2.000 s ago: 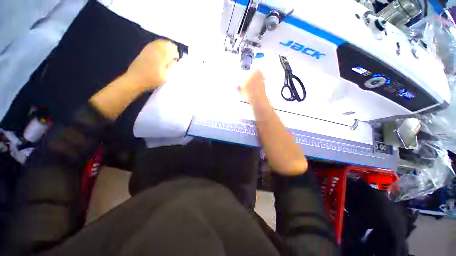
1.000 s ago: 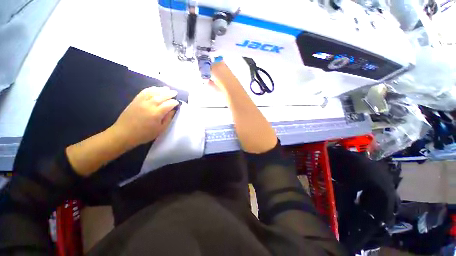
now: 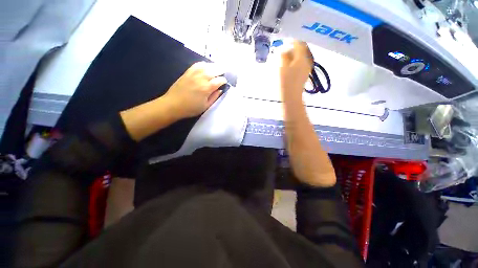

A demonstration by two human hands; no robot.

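A black cut panel [image 3: 133,65] lies over the table left of the needle area, with a white panel [image 3: 212,125] beside and partly under it, hanging over the front edge. My left hand [image 3: 196,90] grips the black panel's right edge, where a small dark corner sticks out past the fingers. My right hand [image 3: 297,58] is right of the grey-blue machine fitting [image 3: 262,48], blurred and over the scissors; its fingers are unclear. The scissors [image 3: 319,78] show only their black handles. The needle area is washed out by glare.
The white sewing machine [image 3: 335,32] spans the top right. A ruler strip [image 3: 340,138] runs along the front edge. A red crate [image 3: 361,193] with black cloth [image 3: 403,214] beside it is below right. Another red crate [image 3: 98,201] is lower left. Pale cloth [image 3: 31,36] hangs upper left.
My right hand has moved right, from the needle area to over the scissors. My left hand still holds the black panel, now nearer the needle area. The camera view has shifted.
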